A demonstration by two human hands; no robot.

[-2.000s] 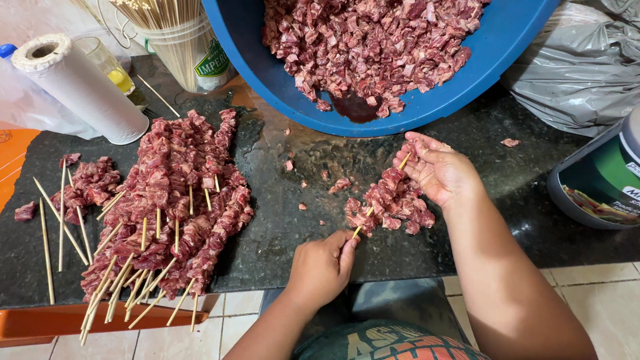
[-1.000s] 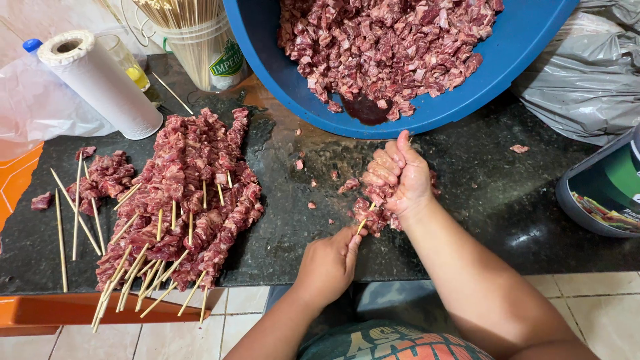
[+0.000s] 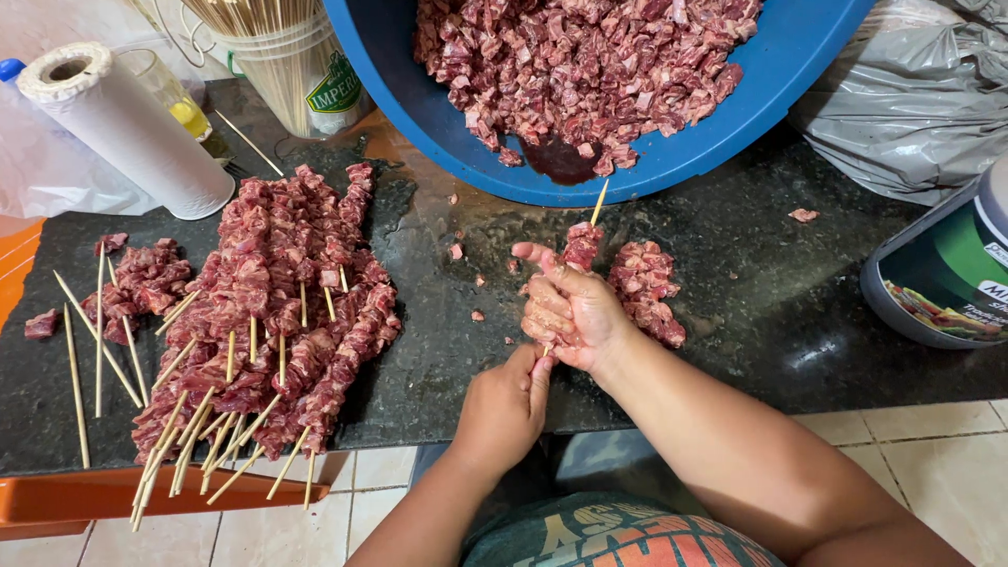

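My left hand (image 3: 508,405) pinches the lower end of a wooden skewer near the counter's front edge. Just above it my right hand (image 3: 571,315) is wrapped around the meat on that same skewer, its index finger partly extended. Meat cubes (image 3: 581,246) show above the fist, and the bare skewer tip (image 3: 601,201) sticks out beyond them, near the rim of the blue tub. To the right of my right hand lies a small pile of raw meat cubes (image 3: 646,293) on the counter. A heap of loaded meat skewers (image 3: 276,307) lies at the left.
A blue tub (image 3: 504,185) of cut meat stands at the back. Loose skewers (image 3: 77,386) and meat pieces (image 3: 153,276) lie far left, near a plastic roll (image 3: 142,134). A bucket (image 3: 291,71) holds skewers. A grey plastic bag (image 3: 898,110) and a large container (image 3: 945,260) are right.
My right hand has closed around the meat on the skewer. The skewer now points more upright, and its meat is apart from the pile on the counter.
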